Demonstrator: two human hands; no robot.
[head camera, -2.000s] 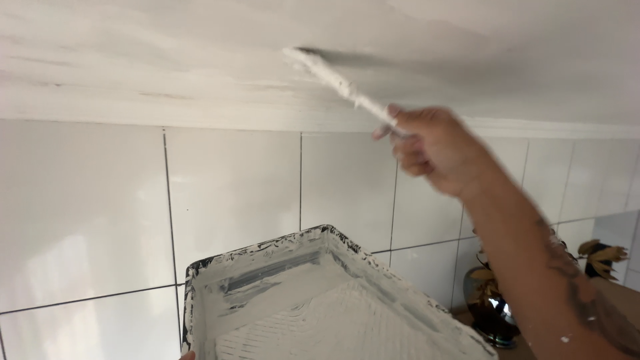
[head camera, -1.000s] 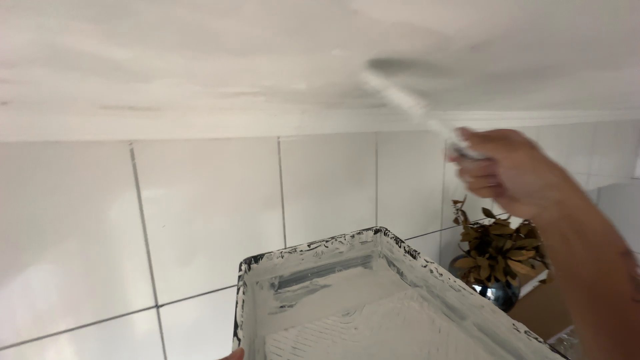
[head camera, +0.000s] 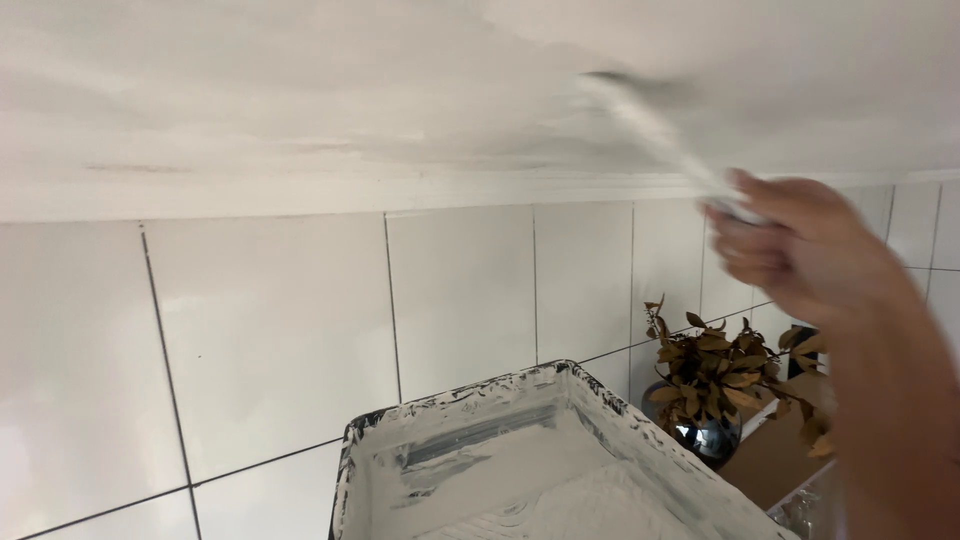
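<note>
My right hand (head camera: 795, 240), blurred by motion, grips the handle of a white, paint-covered brush (head camera: 645, 124). The brush slants up and left, its far end at the whitish ceiling (head camera: 300, 82), where a dark shadow lies beside it. Below is a black paint tray (head camera: 457, 394), its rim and walls smeared with white paint; white paint with ridged marks covers its floor. My left hand does not show in the current view, and the near part of the tray is cut off by the bottom edge.
White wall tiles (head camera: 270, 322) with dark joints meet a white cornice (head camera: 247, 196) under the ceiling. At the lower right, brown-leaved stems (head camera: 720, 367) stand in a shiny dark round vase (head camera: 709, 439), beside a brown surface (head camera: 780, 442) and some clear plastic (head camera: 802, 514).
My right hand has swept the brush about along the ceiling and still grips it. Fingertips seen at the tray's left edge in the earlier frames are out of view now.
</note>
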